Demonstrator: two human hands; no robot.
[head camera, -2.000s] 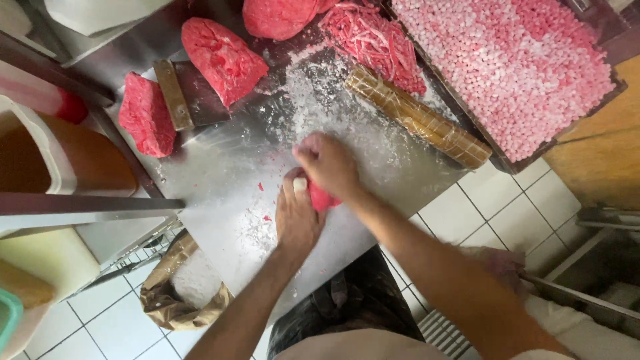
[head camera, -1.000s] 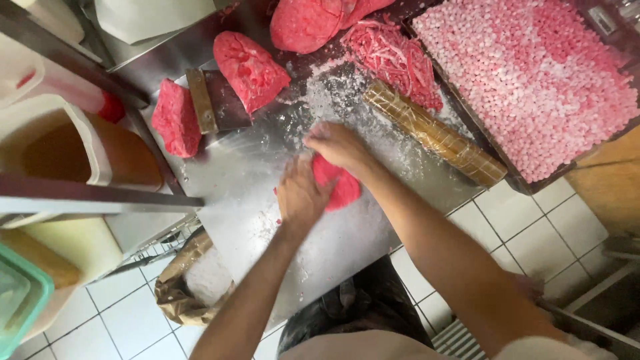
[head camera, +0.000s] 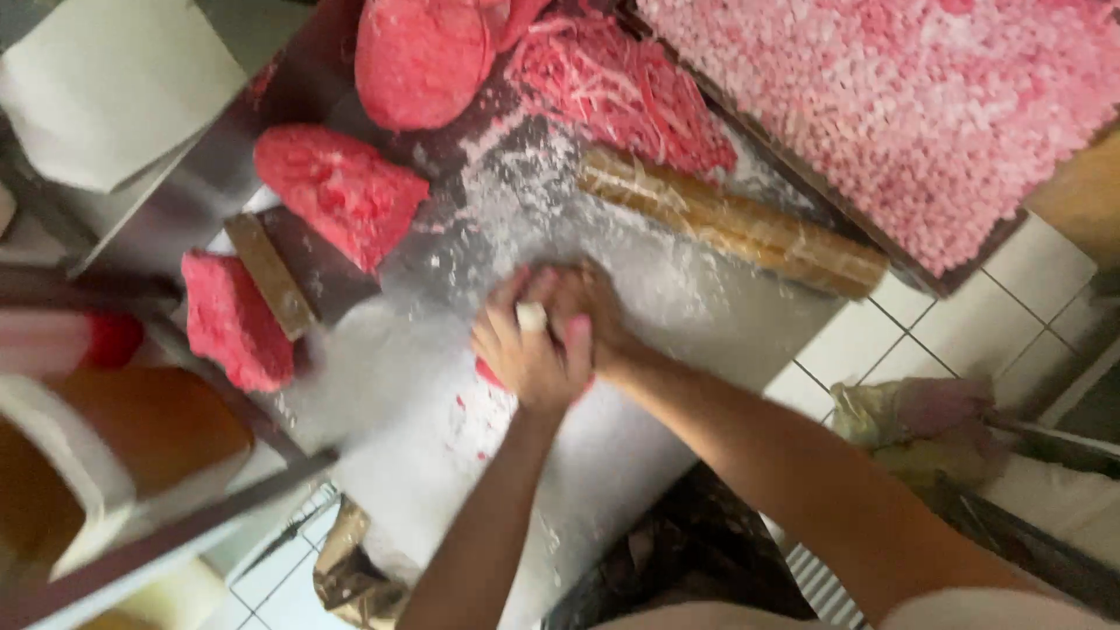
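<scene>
Both my hands press down together on a pink dough piece (head camera: 492, 374), which shows only at its edges under them. My left hand (head camera: 529, 346) has a light wrap on one finger; my right hand (head camera: 591, 306) lies against it from the right. White powder coats the steel worktop (head camera: 385, 420). Beyond my hands are a dough scraper (head camera: 269, 276) beside a pink dough lump (head camera: 234, 324), a larger pink lump (head camera: 341, 194), and a heap of pink dough strips (head camera: 621, 92). A brown roller wrapped in clear film (head camera: 735, 223) lies to the right.
A dark tray (head camera: 941, 284) of small pink and white pieces stands at the upper right. At the left are a plastic container with brown contents (head camera: 79, 464) and a metal rail (head camera: 219, 516). An open paper sack (head camera: 354, 569) stands below the worktop's left edge.
One second ago the pink dough piece showed flat between my hands, which were apart. Now my hands have come together over it and cover most of it.
</scene>
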